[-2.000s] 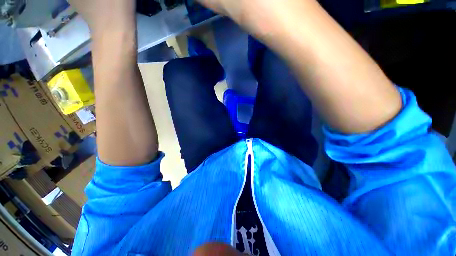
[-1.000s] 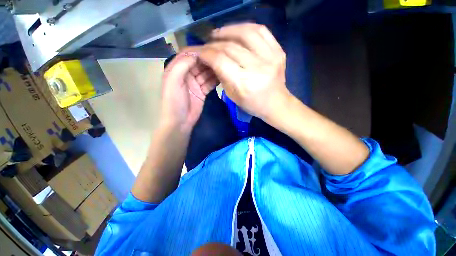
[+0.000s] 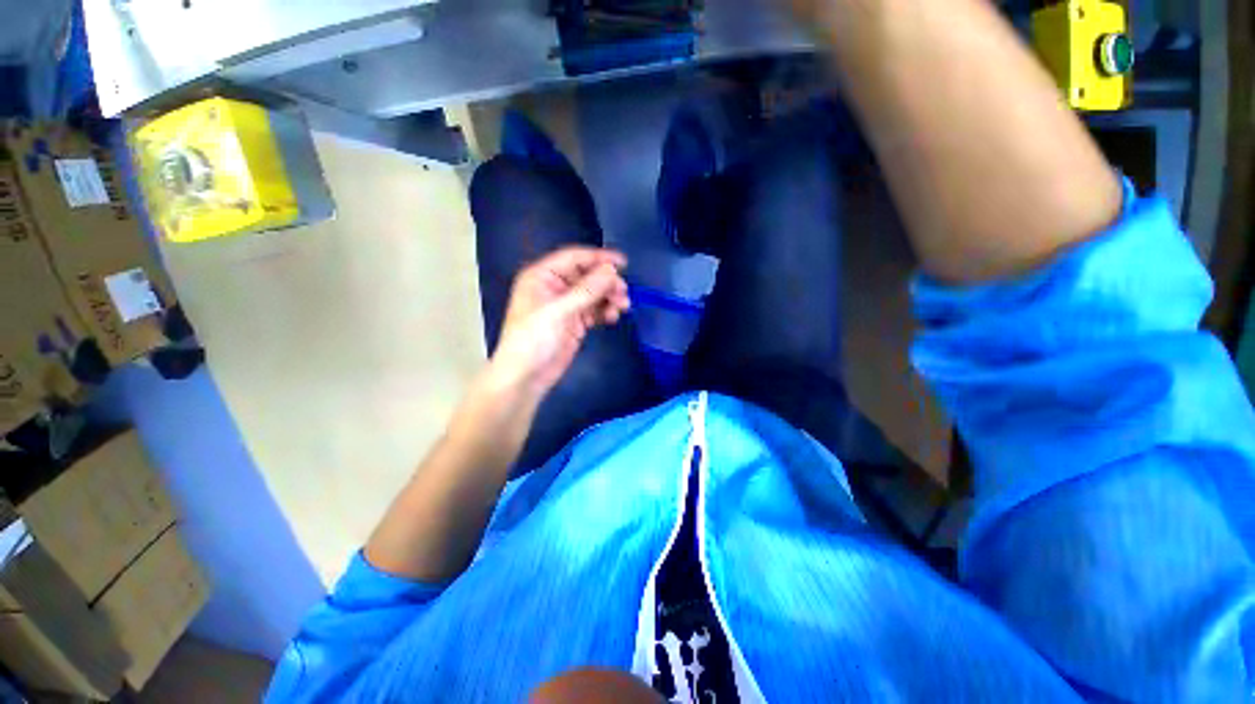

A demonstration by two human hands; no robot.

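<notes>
My left hand (image 3: 562, 314) is bare and hangs above my lap, fingers curled with the thumb near the fingertips. I cannot tell whether something small is between them. My right forearm reaches up to the top edge, and my right hand is cut off by it. The grey-white machine bed (image 3: 399, 69) runs along the top, with a dark block (image 3: 626, 35) at its front edge. A yellow button box (image 3: 220, 168) is at the left, and another yellow box (image 3: 1078, 55) with a green button is at the upper right.
Brown cartons (image 3: 97, 316) stand on the floor at the left, with an opened carton (image 3: 117, 536) lower down. A blue stool part (image 3: 666, 330) shows between my dark-trousered legs, below the machine edge.
My hands were together over my lap one second ago. Now they are apart: the right has gone up out of view, the left has stayed low. The view has shifted, showing more of the right box.
</notes>
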